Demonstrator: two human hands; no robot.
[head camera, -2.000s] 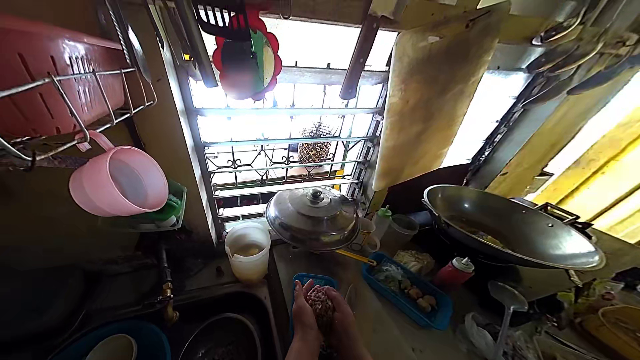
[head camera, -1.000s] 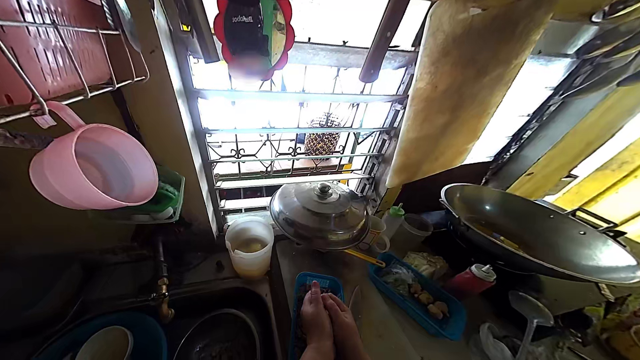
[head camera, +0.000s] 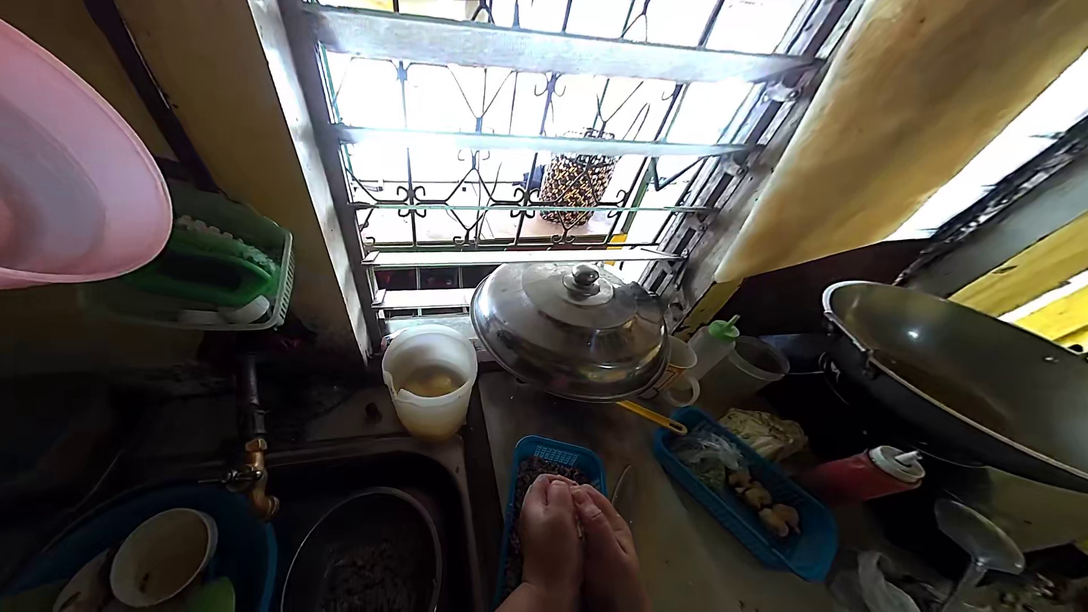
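Observation:
At the bottom centre my left hand (head camera: 548, 531) and my right hand (head camera: 605, 535) are cupped together, fingers closed around something that they hide. They are over a blue plastic basket (head camera: 561, 446) with small dark reddish pieces inside. Right of it, a second blue basket (head camera: 731, 518) holds a plastic bag of greens and several pale brown pieces that look like ginger. Behind my hands a domed metal lid (head camera: 574, 327) with a knob leans by the window, a yellow handle (head camera: 652, 417) jutting out below it.
On the left are a sink with a metal basin (head camera: 365, 501), a brass faucet (head camera: 255, 480) and a white tub (head camera: 432, 382). A pink dipper (head camera: 76, 161) hangs upper left. To the right are a large wok (head camera: 960, 365), a red squeeze bottle (head camera: 863, 476) and a ladle (head camera: 977, 535).
Two seconds ago my hands were parted around a reddish clump; now they are pressed together and hide what is between them. The view has tilted down and come closer.

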